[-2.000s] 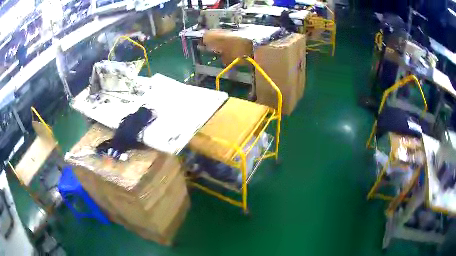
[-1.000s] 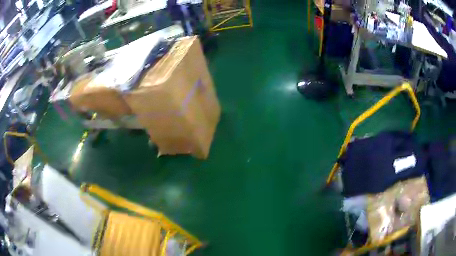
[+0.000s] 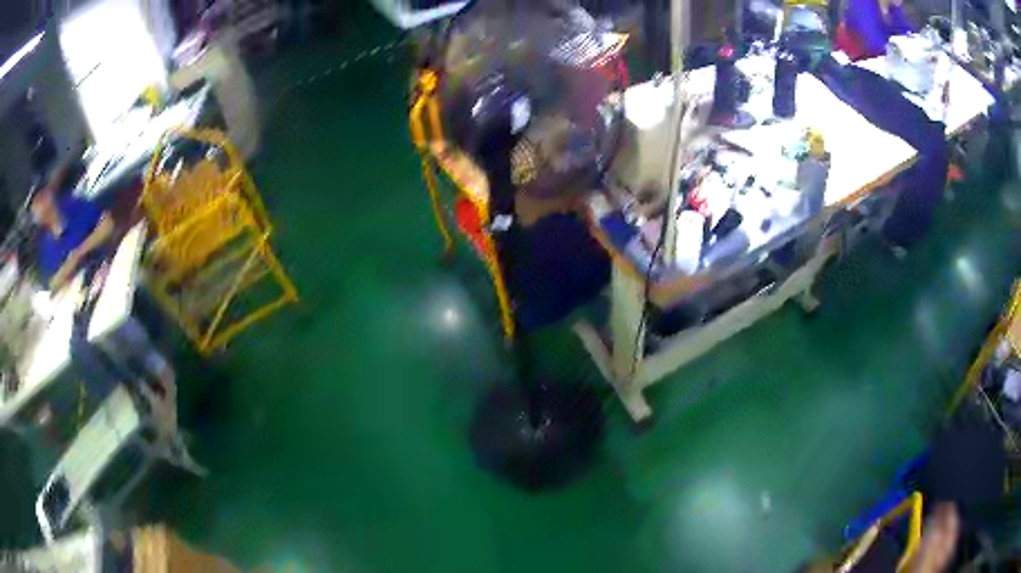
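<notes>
Neither my left hand nor my right hand can be made out. A standing fan (image 3: 537, 123) is in front of me, its head blurred at the top centre and its round black base (image 3: 537, 437) on the green floor. Right of it stands a white-topped work table (image 3: 862, 134) with pale metal legs. Small bottles, tools and dark items lie on it, too blurred to name. Dark cloth (image 3: 896, 106) lies over its far right side and hangs down.
A yellow trolley (image 3: 207, 224) stands at the left, near a person in blue (image 3: 69, 229) at a table. Another yellow frame (image 3: 431, 123) is behind the fan. At the lower right, a blurred bare arm (image 3: 938, 543) shows by a dark round shape, seemingly another person's.
The view has swung right and moved forward along the aisle. The cartons and the trolley with dark cloth have left the view. The fan and the cluttered table are now nearer.
</notes>
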